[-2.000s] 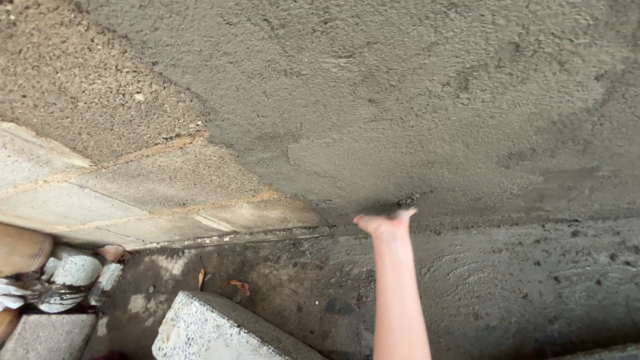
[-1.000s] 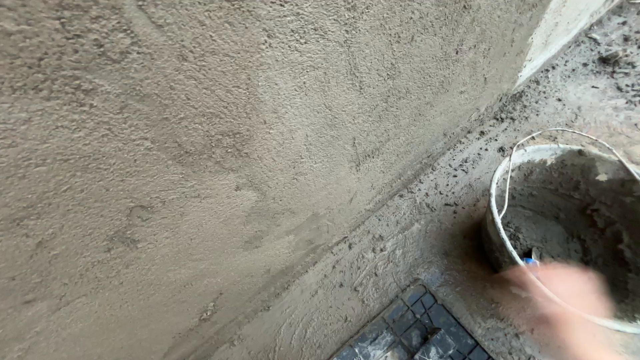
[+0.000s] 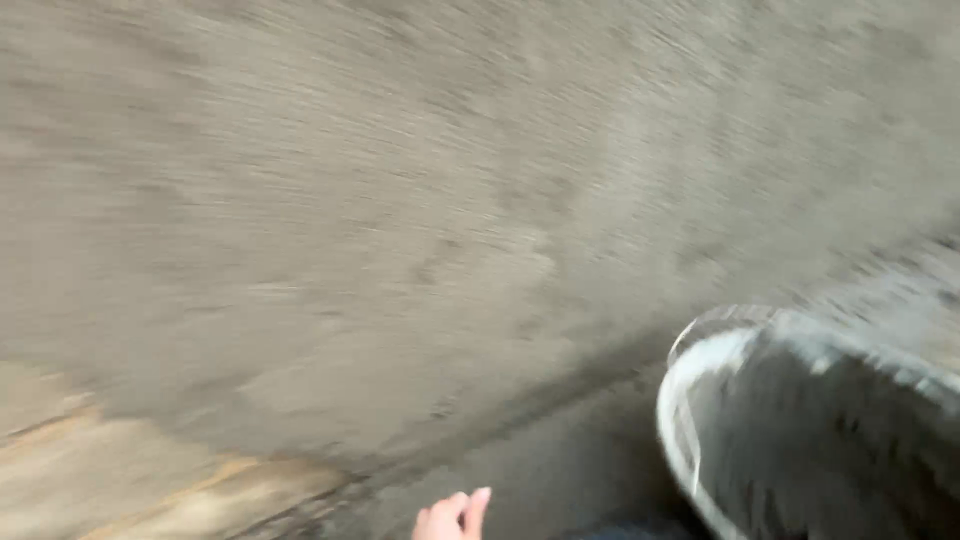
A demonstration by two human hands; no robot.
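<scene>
My left hand (image 3: pixel 450 516) shows at the bottom edge, left of the bucket, its fingers slightly bent and apart with nothing visible between them. Its palm and wrist are cut off by the frame. My right hand is out of view. At the lower right is a bucket (image 3: pixel 675 420) with a pale, mortar-smeared rim and a thin wire handle; its dark inside is blurred. Grey, damp-looking mortar render (image 3: pixel 420 225) covers most of the wall above my hand.
Bare masonry blocks (image 3: pixel 150 487) with tan mortar joints show at the lower left, beside the render's edge. The wall's foot meets a grey, rough floor (image 3: pixel 555 465) that runs between the blocks and the bucket. Motion blur hides detail.
The view has swung back left, bringing the bare blocks into sight again. A second ago a blurred hand was at the bucket's rim near something blue; no hand shows at the rim now.
</scene>
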